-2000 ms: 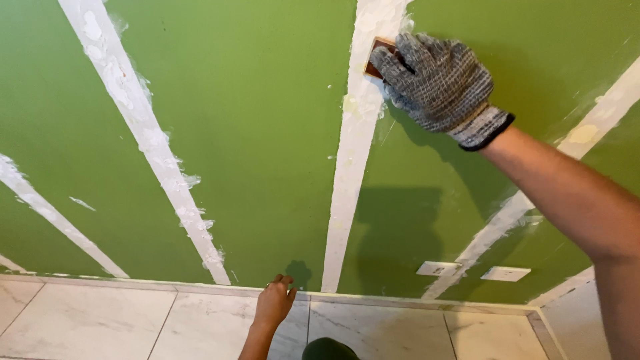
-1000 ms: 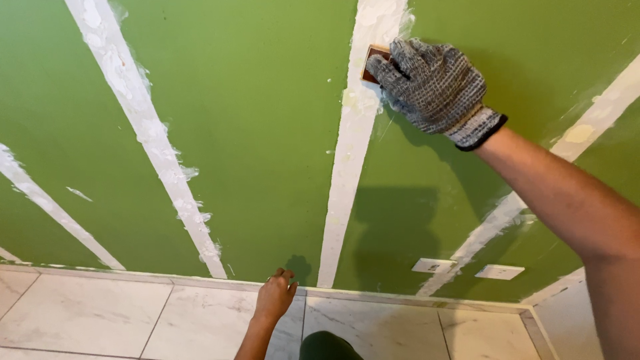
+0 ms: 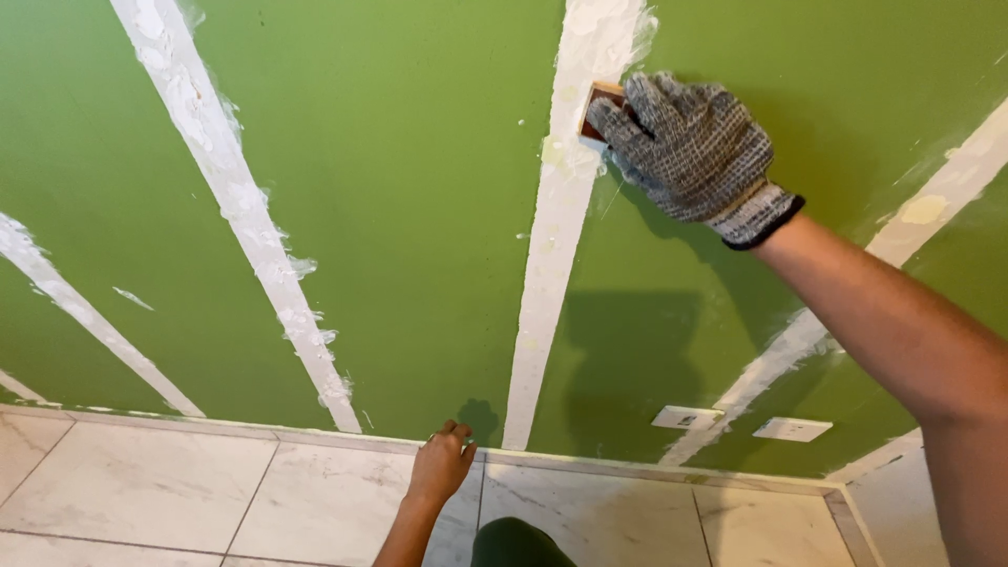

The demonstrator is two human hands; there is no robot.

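My right hand (image 3: 689,146), in a grey knit work glove, grips a small block with a reddish-brown face and pale edges (image 3: 600,110), likely a sanding block. The block lies against a white filler strip (image 3: 551,236) that runs up the green wall (image 3: 409,197). Bare and low, my left hand (image 3: 443,461) is near the foot of the wall with its fingers loosely curled; whether anything is between them cannot be told. Rough white filler also covers the strip to the left (image 3: 236,197).
Two white wall plates (image 3: 792,429) sit low on the wall at the right. A pale skirting (image 3: 354,441) borders the marble-look tiled floor (image 3: 150,480). A dark green rounded thing, perhaps my clothed knee (image 3: 516,543), shows at the bottom. Another white wall adjoins at the lower right.
The gloved hand and block are slightly lower on the strip than two seconds ago. My left hand stays low by the skirting.
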